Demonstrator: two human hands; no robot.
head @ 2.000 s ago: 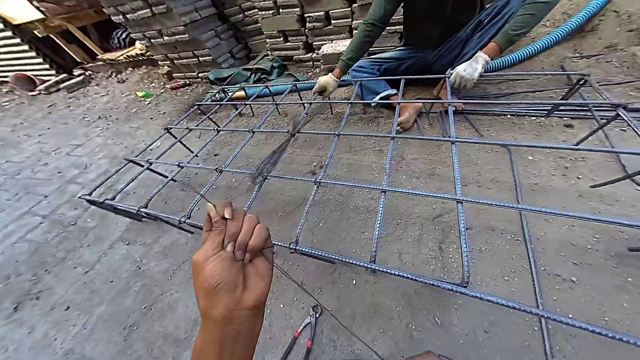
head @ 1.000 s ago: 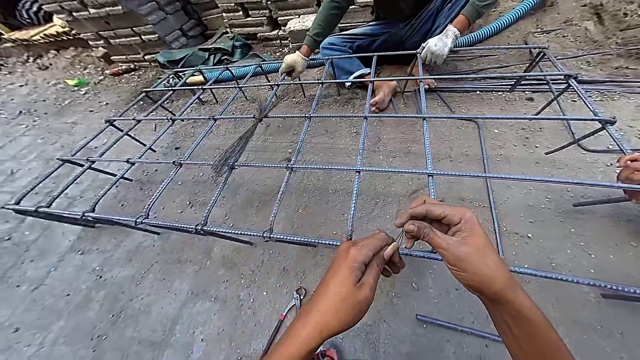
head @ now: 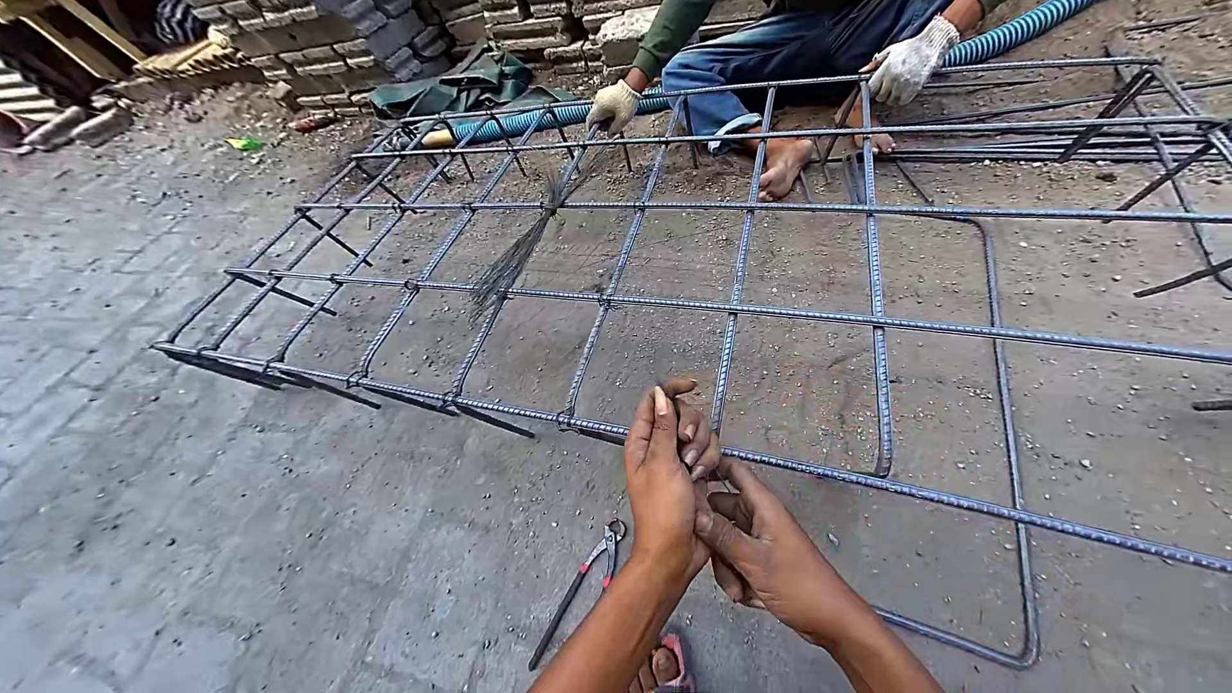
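A long cage of ribbed steel rebar lies across the ground in front of me. At its near bar, my left hand is closed with fingers bent around the joint with a crossbar; a thin dark tie wire seems pinched there, mostly hidden. Just below and to its right, my right hand touches the left, thumb and fingers together at the wire. A bundle of tie wires hangs over a crossbar farther off. Tie-wire nippers with dark and red handles lie on the ground left of my forearms.
A person with white-gloved hands sits barefoot at the cage's far side, holding its bars. Behind are a ribbed blue hose, a green cloth and stacked bricks. A loose bent rebar stirrup lies under the cage's right part.
My two hands, a little apart one second ago, are now pressed together at the near bar. Two seconds ago only my left hand was in view, raised with a wire. The co-worker's hand at right has left view.
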